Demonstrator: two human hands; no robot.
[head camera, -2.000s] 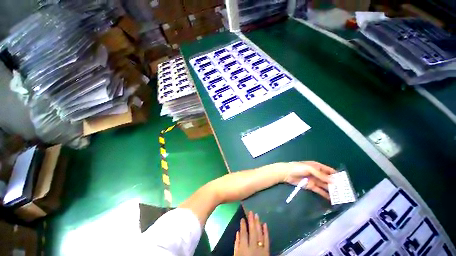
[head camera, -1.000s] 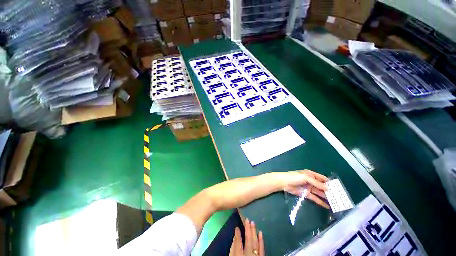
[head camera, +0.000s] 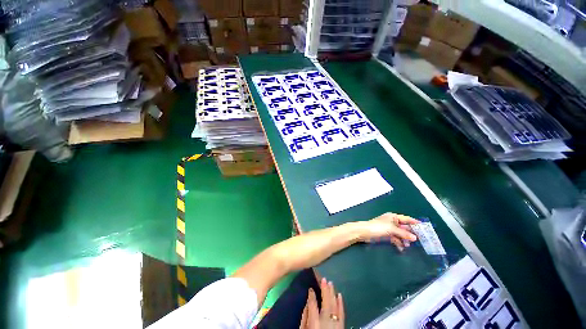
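Note:
My left hand reaches over the green bench and holds the small white sticker sheet by its left edge, in clear film. The sheet is just beyond the upper left corner of a blister tray holding flat electronic parts with dark borders. This tray is cut off by the bottom edge. My right hand is at the bottom edge, partly cut off, with fingers extended and slightly apart and a ring on one. I see nothing in it.
A white strip lies mid-bench, with a filled tray beyond it. A tray stack stands on a carton left of the bench. Bagged trays lie on the rear bench at right; more bagged stacks stand at left.
The view has swung somewhat. The clear, pale scrap that hung below my left hand no longer shows there. My left hand still holds the sticker sheet; my right hand stays low.

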